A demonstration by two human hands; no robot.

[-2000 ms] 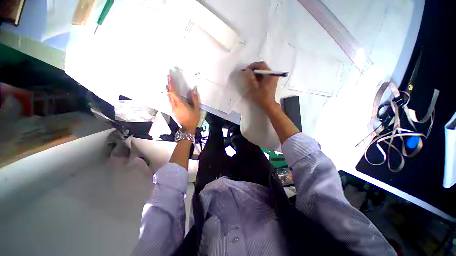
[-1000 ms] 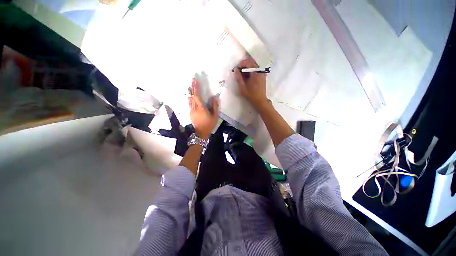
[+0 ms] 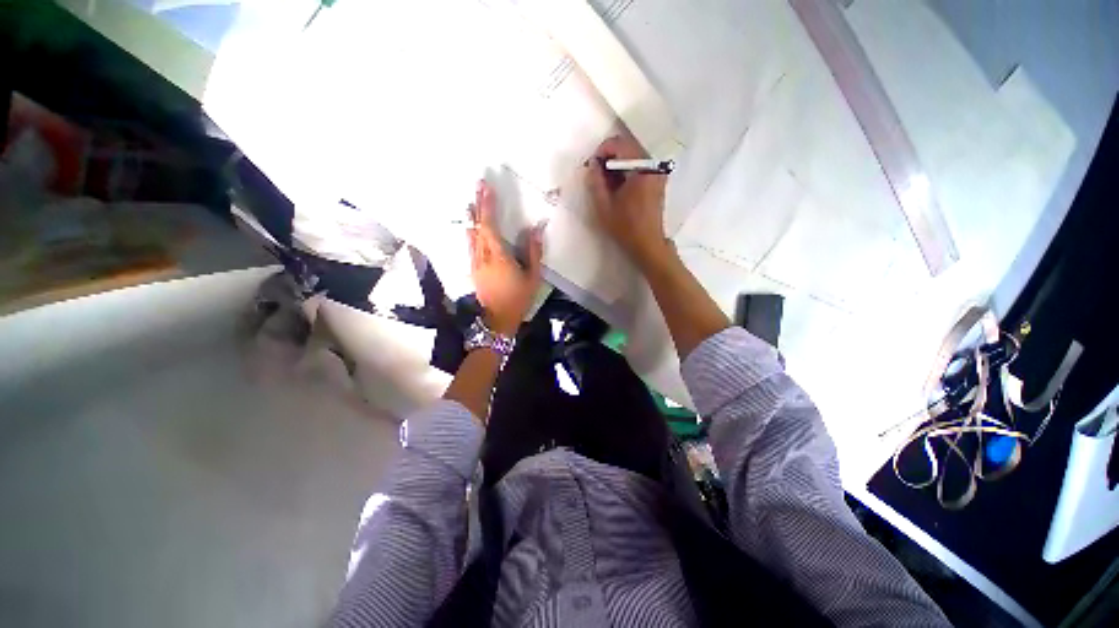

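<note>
White pattern paper (image 3: pixel 380 111) covers the table, overexposed at the left and with faint drawn lines at the right. My right hand (image 3: pixel 632 202) holds a black and white pen (image 3: pixel 638 164), its tip low over the paper; whether it touches cannot be told. My left hand (image 3: pixel 504 260) lies on the paper near its front edge, fingers apart, thumb spread, holding nothing. A narrow off-white pattern piece (image 3: pixel 614 76) lies just beyond my right hand.
A clear pinkish ruler (image 3: pixel 877 123) lies at the right. A dark block (image 3: pixel 760 318) lies right of my right forearm. A tangled tape measure (image 3: pixel 951 444) with a blue round item (image 3: pixel 1001 450) lies on the black surface (image 3: pixel 982 577). Scraps (image 3: pixel 344 233) hang at the left edge.
The view has shifted, so the paper, ruler and tape measure sit lower and the ruler farther right in the picture. My right hand still holds the pen; my left hand stays flat on the paper.
</note>
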